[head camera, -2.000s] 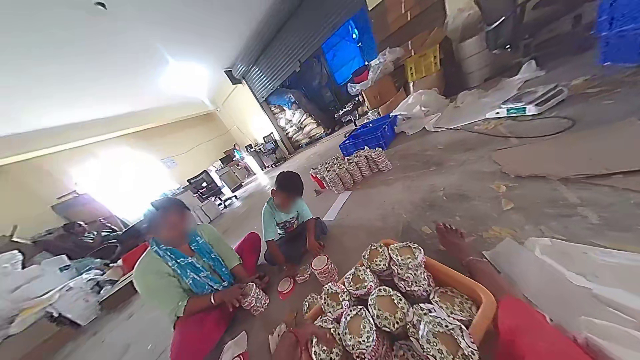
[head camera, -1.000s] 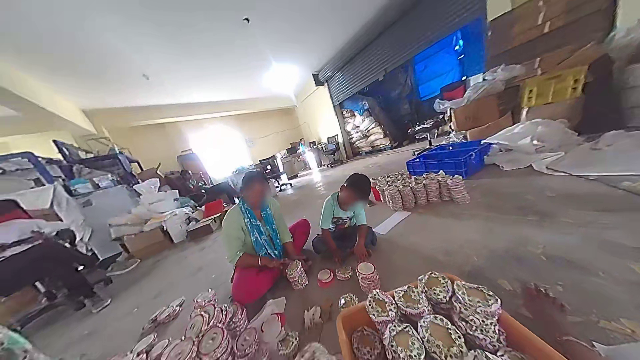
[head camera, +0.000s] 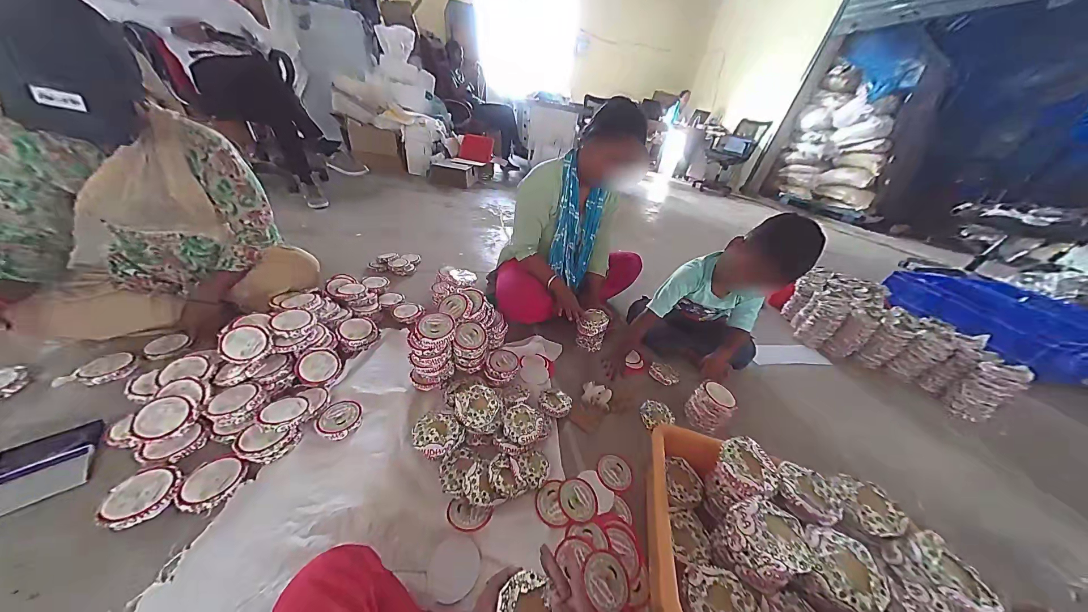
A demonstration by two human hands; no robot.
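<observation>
At the bottom edge, my left hand [head camera: 491, 590] and my right hand [head camera: 564, 585] are partly cut off by the frame, their fingers around a small round patterned cover [head camera: 523, 592]. Just right of them lie overlapping red-rimmed printed discs [head camera: 606, 580]. Beyond my hands, a cluster of floral-covered round pieces [head camera: 478, 408] sits on a white sheet [head camera: 340, 476]. An orange plastic crate [head camera: 661, 518] at the right holds many more covered pieces [head camera: 765, 544]. Stacks of red-rimmed pieces [head camera: 435, 327] stand farther off.
One person [head camera: 565, 221] sits ahead handling a short stack [head camera: 592, 327]; a smaller person [head camera: 722, 297] sits beside them. Another person [head camera: 153, 204] sits at the left behind spread round pieces [head camera: 242, 344]. A blue crate [head camera: 994, 319] and several stacks [head camera: 901, 340] are at the right.
The view has swung left and down, bringing the white sheet, the spread pieces and the person at the left into sight. My hands now show at the bottom with a patterned cover.
</observation>
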